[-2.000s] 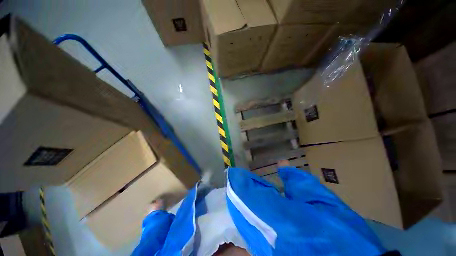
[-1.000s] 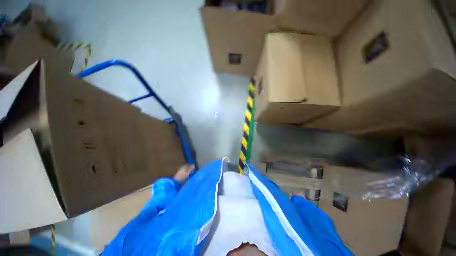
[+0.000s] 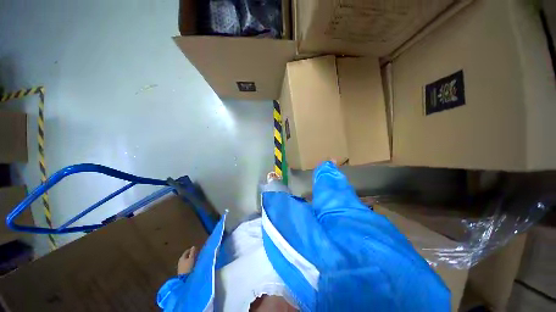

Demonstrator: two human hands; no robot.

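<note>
My left hand (image 3: 187, 261) is small at the lower left, over or beside a large brown carton (image 3: 116, 259) by the blue tubular handle (image 3: 79, 167) of a hand truck. It shows nothing held. My right arm reaches forward. Only a little of my right hand (image 3: 333, 162) shows past the sleeve, at the near edge of a closed carton (image 3: 317, 109); its fingers and any grip are hidden. Right of that carton stands a larger carton (image 3: 488, 116) with a dark logo panel.
An open carton (image 3: 238, 64) at the top holds dark wrapped items. Yellow-black tape (image 3: 278, 137) runs along the grey floor beside the closed carton. Clear stretch film (image 3: 481, 241) hangs over cartons at the lower right. More cartons (image 3: 12, 137) stand at the left edge.
The view has shifted towards the closed carton. My right arm has moved forward to its edge. My left hand has left the area by the cart handle, which now lies lower left.
</note>
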